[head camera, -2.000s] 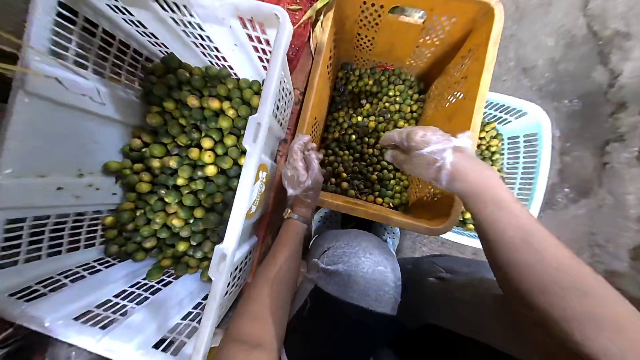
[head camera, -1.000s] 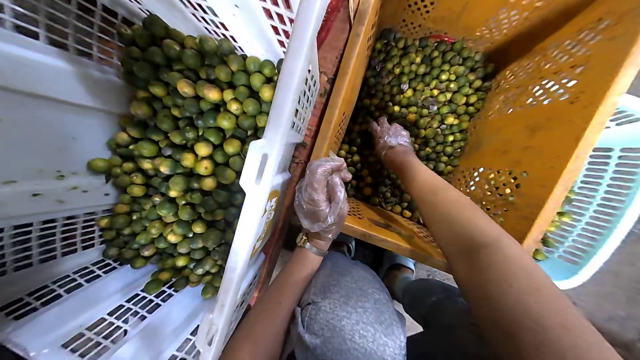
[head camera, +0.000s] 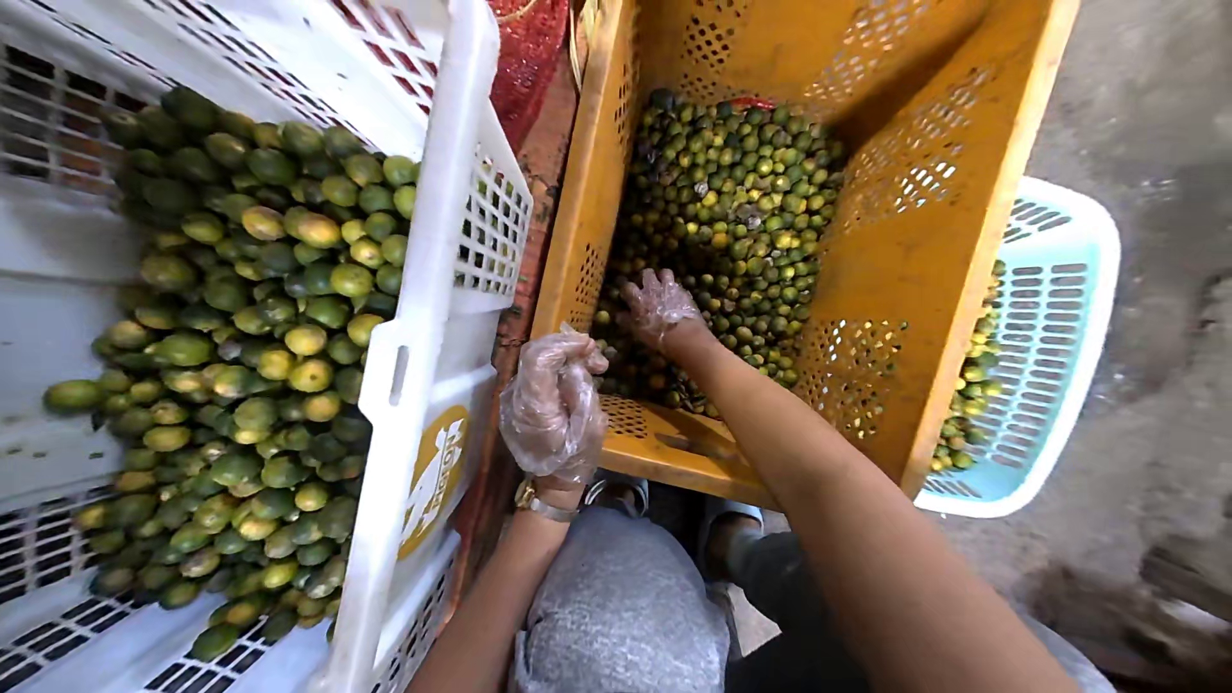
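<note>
My left hand (head camera: 553, 404), in a clear plastic glove and with a watch at the wrist, is curled beside the near left corner of the orange plastic crate (head camera: 674, 457). Whether anything is inside its fingers cannot be seen. My right hand (head camera: 662, 306), also gloved, reaches into that crate and rests on the small green and yellow citrus fruits (head camera: 760, 183), near the left wall; its fingers are spread, and what lies beneath the palm is hidden. Larger green and yellow citrus fruits (head camera: 279, 366) are piled in the white plastic crate (head camera: 409, 318) on the left.
A light blue plastic basket (head camera: 1059, 385) with more small fruits (head camera: 967, 414) stands on the concrete floor, partly under the right side of the orange crate. A red mesh bag (head camera: 529, 67) lies between the crates at the top. My knees are just below the orange crate.
My right hand was above the fruits near the crate's right side two seconds ago; it has gone down onto them at the left. My left hand has curled from a more spread pose.
</note>
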